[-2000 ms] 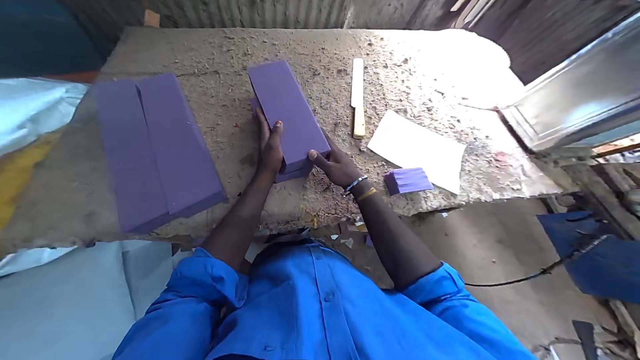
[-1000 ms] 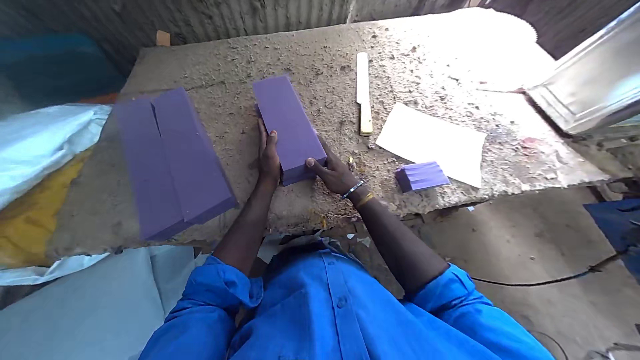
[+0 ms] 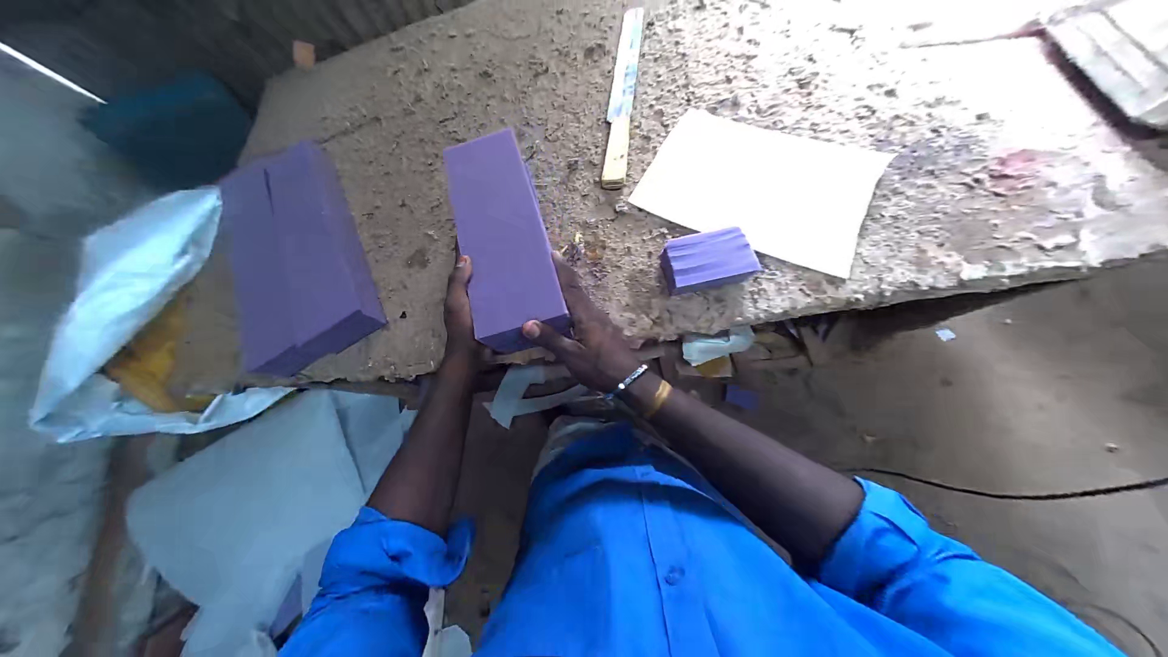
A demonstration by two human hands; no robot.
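Between my two hands is a long stack of purple sheets (image 3: pixel 506 237), its edges squared, near the front edge of the rough workbench. My left hand (image 3: pixel 459 306) presses along its left side with the thumb up. My right hand (image 3: pixel 584 338) grips its lower right corner, thumb on the near end of the top. Left of it lie more long purple stacks (image 3: pixel 297 255), side by side. A small purple stack (image 3: pixel 709 259) sits to the right, by the corner of a cream sheet (image 3: pixel 766 187). Beyond is a flat knife-like tool (image 3: pixel 622 100) with a yellowish handle.
The workbench (image 3: pixel 411 100) has a crusted, uneven top. At its left edge hangs a pale plastic sack (image 3: pixel 137 283) with something yellow at it. A metal-looking panel (image 3: pixel 1118 55) stands at the far right. A dark cable (image 3: pixel 1004 495) crosses the floor below.
The view has turned and come nearer the bench's left side. Both hands stay on the long purple stack, which now stands straighter between them than two seconds ago.
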